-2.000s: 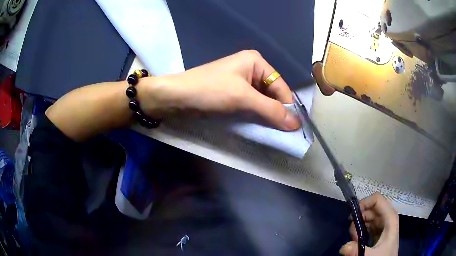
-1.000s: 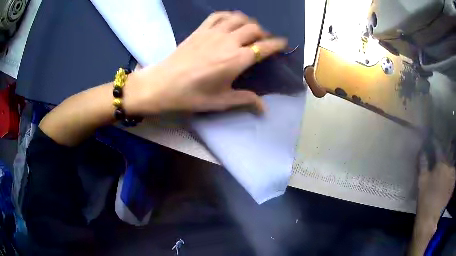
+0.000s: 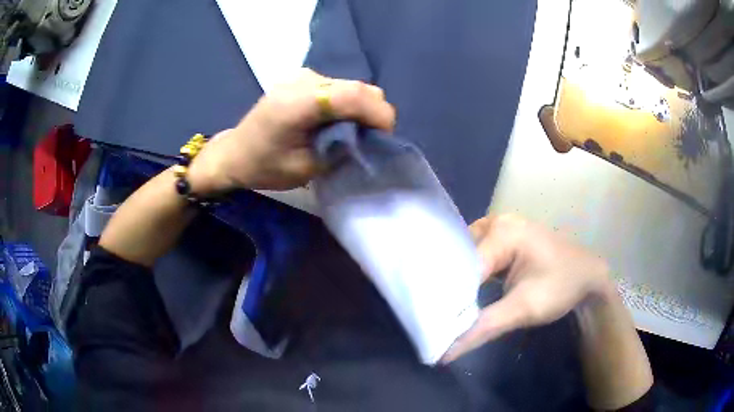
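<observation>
My left hand (image 3: 298,129), with a gold ring and a beaded bracelet, is closed on bunched dark cloth at the upper end of a flap. The flap's white piece (image 3: 402,265) faces up, blurred, and narrows to a tip at the table's front edge over my lap. My right hand (image 3: 535,278) is at the flap's right edge, with thumb and fingers around the edge near the tip. The large dark panel (image 3: 443,80) lies on the table behind the hands. The scissors (image 3: 719,233) lie at the far right by the machine, only partly visible.
The sewing machine head (image 3: 684,40) is at upper right over its worn yellow-brown bed (image 3: 604,121). The white table's front edge bears ruler marks at right. A red object (image 3: 58,169) is at left, and machine parts (image 3: 56,24) are at upper left.
The scissors have left my right hand and lie by the machine. My right hand has come back to the flap's tip. My left hand has moved left and now grips the bunched cloth.
</observation>
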